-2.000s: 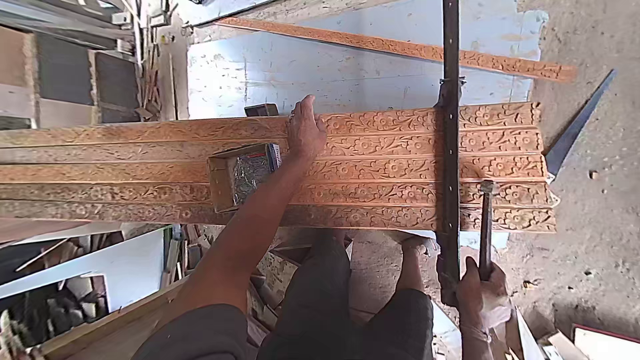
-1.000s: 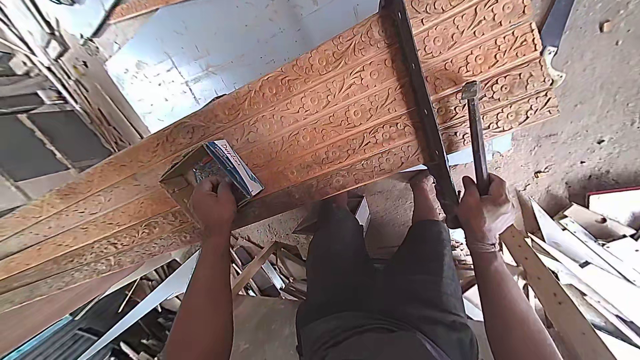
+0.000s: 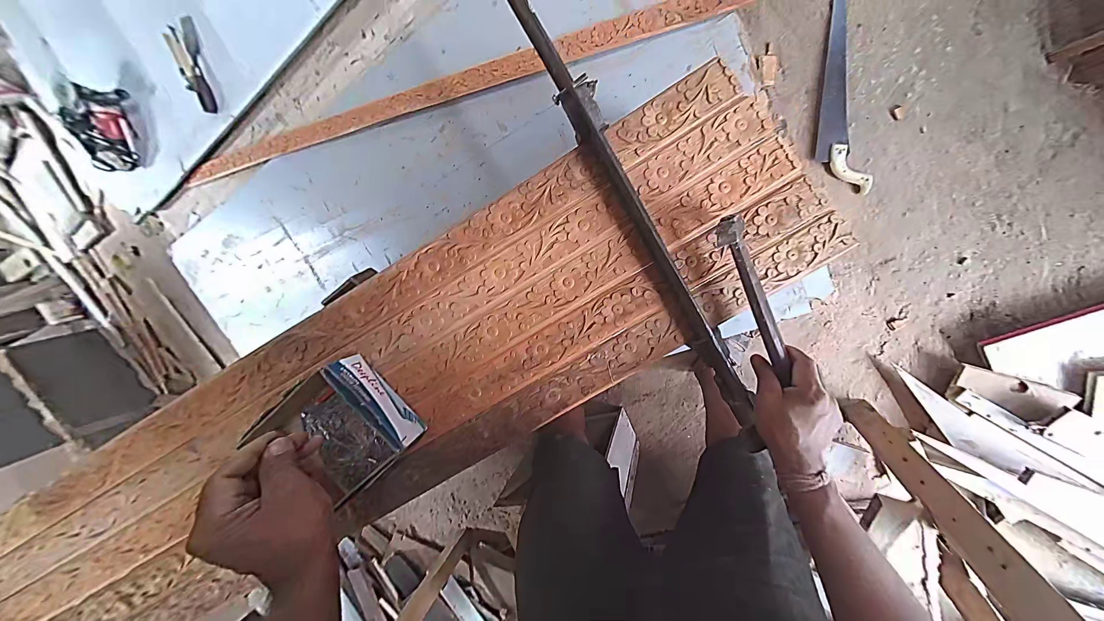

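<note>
Carved wooden strips (image 3: pixel 569 280) with flower patterns lie side by side, and a long metal bar clamp (image 3: pixel 642 228) crosses them. My right hand (image 3: pixel 795 418) grips the handle of a hammer (image 3: pixel 755 293), whose head is over the strips, right of the clamp. At the lower left, my left hand (image 3: pixel 272 509) is at the near edge of an open cardboard box (image 3: pixel 379 401) of small nails, its thumb and fingers close together. Whether a nail is between them cannot be told. Another carved strip (image 3: pixel 466 82) lies apart on a pale blue sheet (image 3: pixel 285 216).
A handsaw (image 3: pixel 837 95) lies on the floor at the upper right. Wood offcuts (image 3: pixel 1009 440) are heaped at the lower right, with more below the strips. A red and black tool (image 3: pixel 108 125) and some hand tools (image 3: pixel 191 65) rest on a pale surface at the upper left.
My left hand, flat on the strips two seconds ago, went into the box a second ago and is now at its near edge. My right hand still holds the hammer. The view has turned.
</note>
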